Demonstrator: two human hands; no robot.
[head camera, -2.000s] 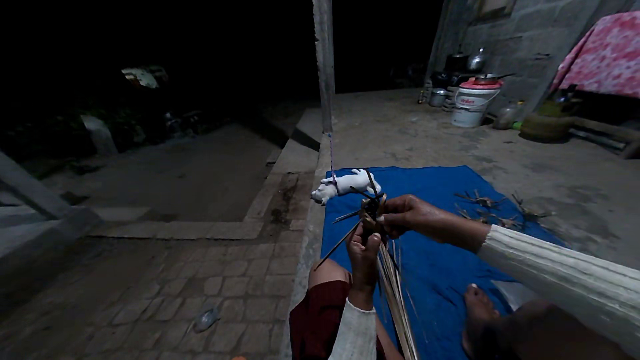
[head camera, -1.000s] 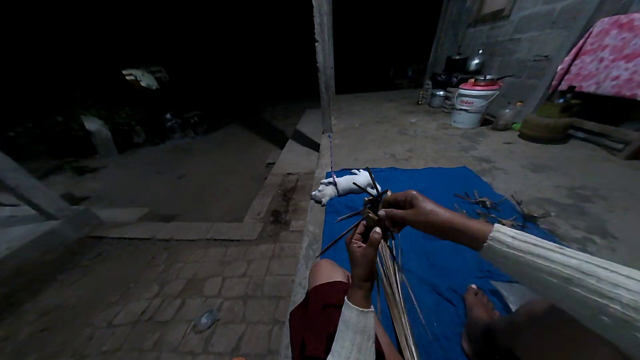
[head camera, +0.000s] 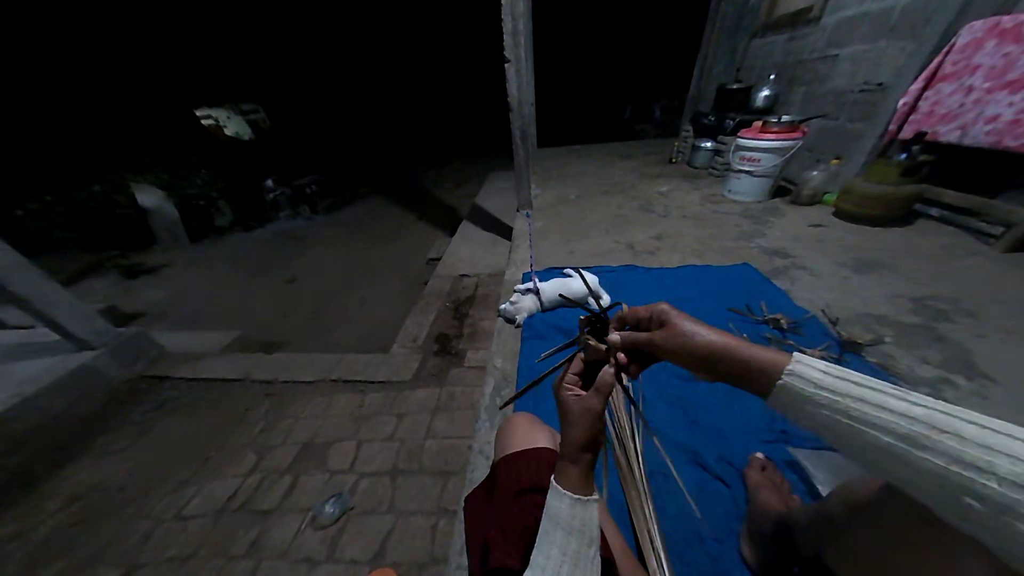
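Note:
Between my hands is a small dark woven piece (head camera: 594, 330) with stiff strips sticking out on several sides. My left hand (head camera: 582, 404) grips it from below, and my right hand (head camera: 660, 338) pinches its right side with thumb and fingers. A bundle of long pale strips (head camera: 632, 472) runs down from beneath my hands over the blue cloth (head camera: 680, 428). Several spiky woven pieces (head camera: 774, 320) of similar look lie at the cloth's right edge. Whether the long strips join the held piece is hidden by my fingers.
A white puppy (head camera: 560, 293) lies at the cloth's far left corner, tied by a cord to a post (head camera: 522, 104). A white bucket (head camera: 752, 170) with a pan on top, pots and bottles stand by the block wall. Left of the raised floor edge is brick paving (head camera: 384, 456).
My hands have stayed close together on the woven piece, with small finger shifts. The dark strips above it point at different angles than before. The puppy remains lying in place.

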